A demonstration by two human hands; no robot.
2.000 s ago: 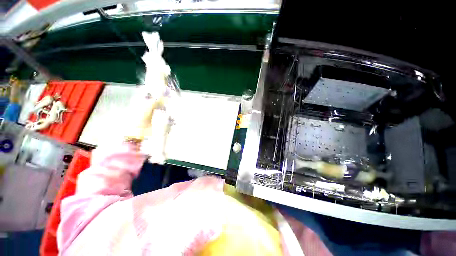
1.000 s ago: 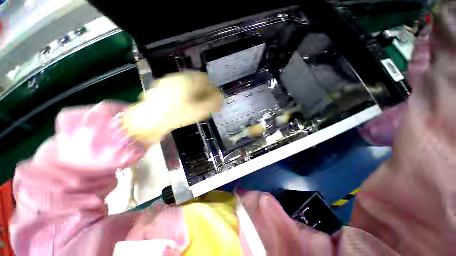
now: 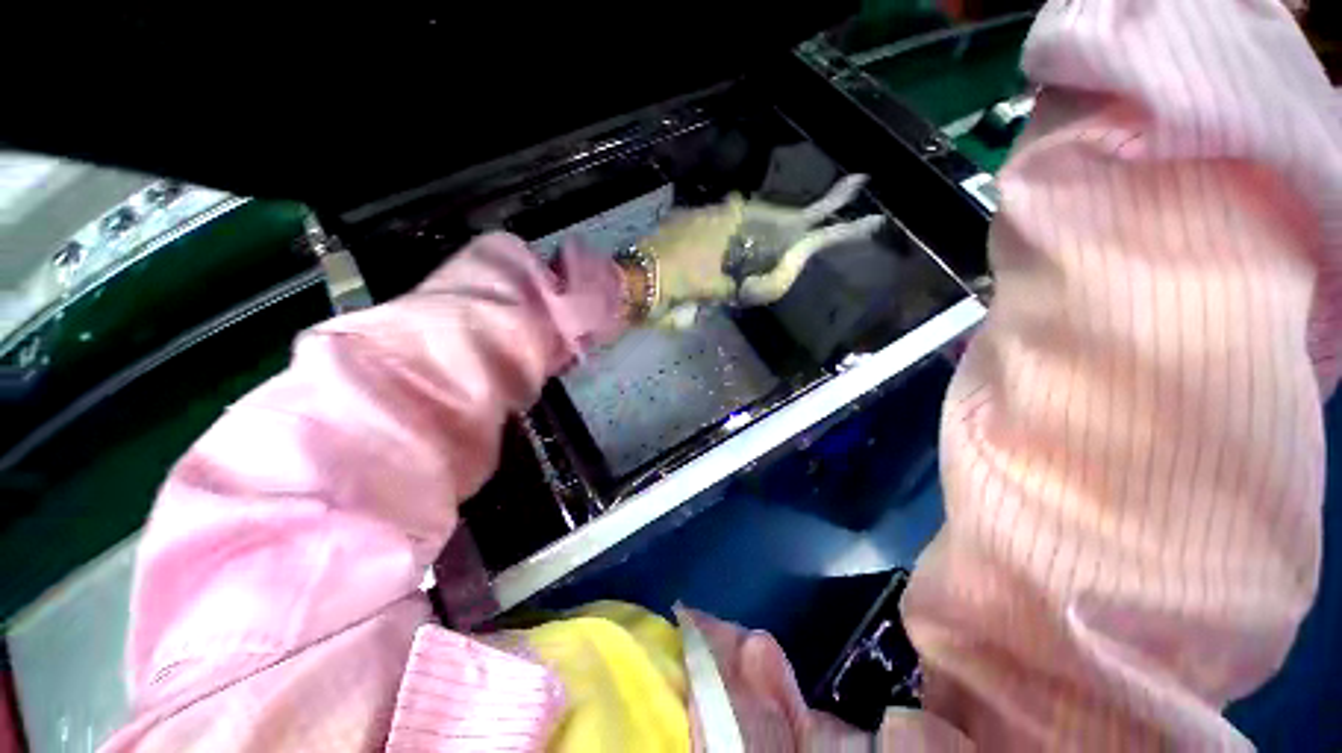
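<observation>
My left hand [image 3: 695,262], in a pale yellowish glove, is inside the black box-like fixture [image 3: 559,478], over its grey dotted plate [image 3: 662,386]. It is closed around a wrapped part [image 3: 807,253]; two long whitish ends stick out to the right of the fingers. The fingers and the part's middle are blurred. My right hand is not in view; only its pink striped sleeve [image 3: 1141,368] shows, running out of the top right.
The fixture's white front edge [image 3: 751,449] runs slantwise before me. A dark raised cover [image 3: 486,88] fills the top. A green conveyor [image 3: 177,353] is at left, a white board [image 3: 74,647] at lower left. A yellow cloth [image 3: 611,677] is at my lap, a black box [image 3: 868,647] beside it.
The view has swung right from the board to the fixture. My left hand has moved into the fixture, and the wrapped part that lay near its front edge is now in that hand.
</observation>
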